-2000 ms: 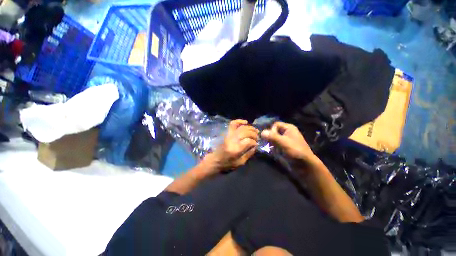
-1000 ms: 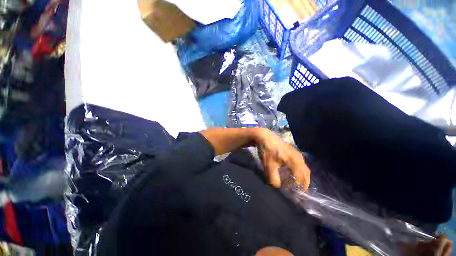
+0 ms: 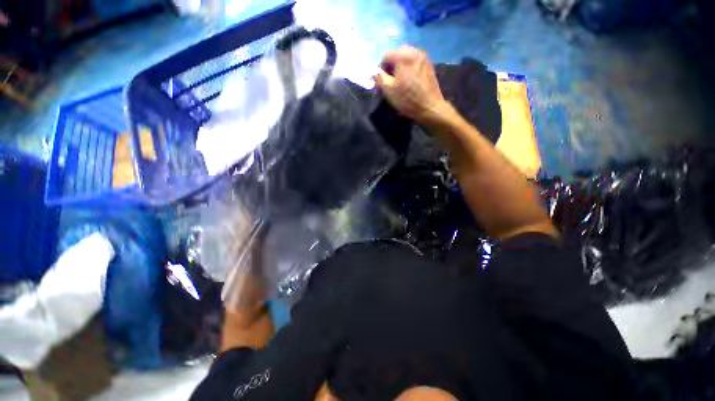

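Observation:
A dark garment [image 3: 325, 149] hangs in front of me, with clear poly bag film [image 3: 270, 172] over it. The dark curved end of the bagging stand [image 3: 329, 51] sticks out above it, partly blurred by film. My right hand [image 3: 411, 82] is raised at the garment's upper right, its fingers closed on what looks like an edge of the poly bag. My left hand [image 3: 247, 243] is low on the left, blurred and seen through the film; its fingers are unclear.
Blue crates [image 3: 161, 90] stand at the left, the nearer one holding white sheets. A dark garment stack [image 3: 474, 102] lies on a yellow-tan carton [image 3: 517, 125] at the right. Shiny bagged garments [image 3: 643, 219] lie further right. A blue sack [image 3: 137, 290] and small brown box [image 3: 74, 364] are lower left.
My view has swung back from the white table to the stand. My right hand has risen to the garment's top. Clear film now spreads over the garment and my left hand.

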